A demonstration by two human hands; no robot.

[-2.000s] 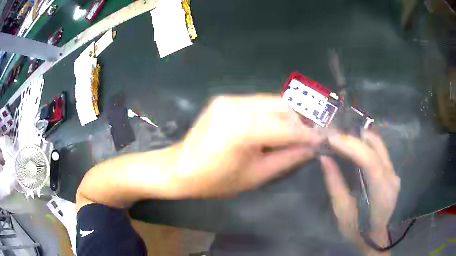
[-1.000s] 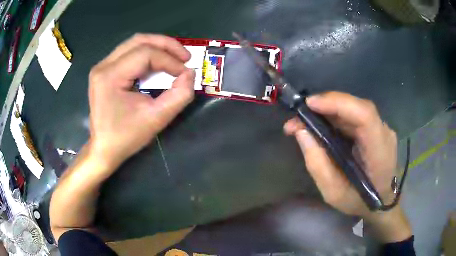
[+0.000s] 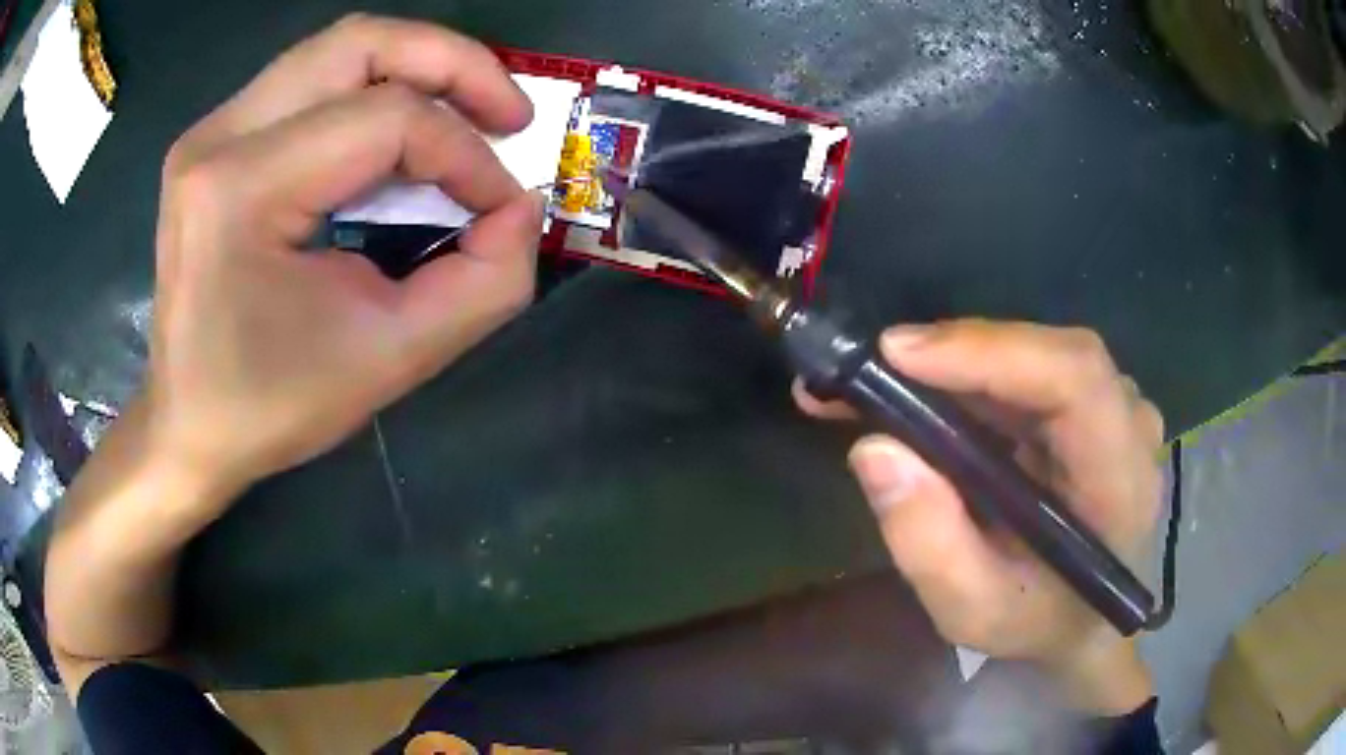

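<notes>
The red-rimmed phone assembly (image 3: 679,266) lies on the dark green mat at upper centre. A white LCD module (image 3: 540,136) covers its left end, and a black panel (image 3: 726,180) fills the right part. The orange flex cable (image 3: 577,173) lies beside a small blue patch of circuit board (image 3: 604,140). My right hand (image 3: 1019,472) holds the soldering iron (image 3: 982,479), its tip at the flex cable. My left hand (image 3: 340,251) is over the phone's left end, thumb and index finger pinching a thin solder wire (image 3: 439,245) that reaches towards the flex.
White LCD modules with orange edges (image 3: 62,111) lie at upper left. Part of a white fan (image 3: 18,682) shows at lower left. A round dish (image 3: 1255,59) is at upper right. A cardboard box (image 3: 1299,664) is at lower right.
The iron's tip has come down from above the black panel to the flex cable. My left hand and the phone appear further up and left in view.
</notes>
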